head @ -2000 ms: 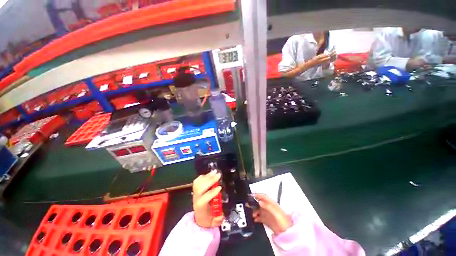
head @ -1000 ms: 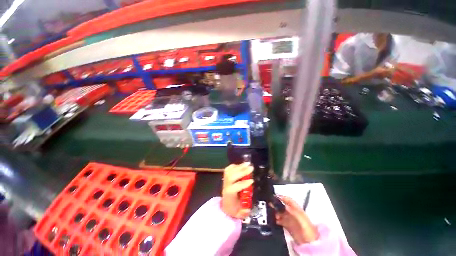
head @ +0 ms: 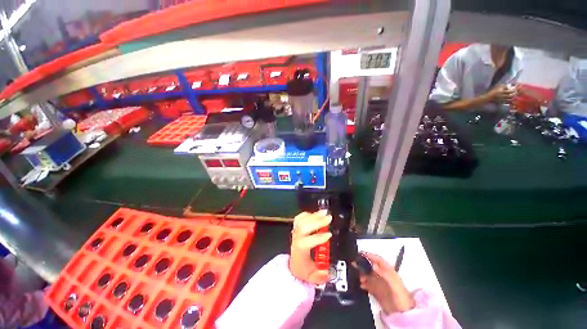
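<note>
My left hand [head: 310, 247] is closed around the red clamp handle [head: 322, 254] of the black toggle-clamp fixture [head: 344, 225]. The handle points down over the silver plate [head: 338, 275] at the fixture's base. My right hand [head: 388, 283] is at the right side of the fixture, its fingers on a small dark round part [head: 363, 263]. The orange-red parts tray [head: 143, 274] lies left of the fixture, with dark round parts in many of its pockets.
A white paper sheet [head: 421, 273] with a dark pen [head: 400, 258] lies right of the fixture. Behind it stand a blue control box [head: 288, 175], a power supply [head: 225, 168] and a clear bottle [head: 336, 138]. A metal post [head: 407, 115] rises behind the sheet. People sit beyond.
The view has turned left, so the bench things sit further right and more of the tray shows. My left hand stays on the red handle and my right hand stays beside the fixture.
</note>
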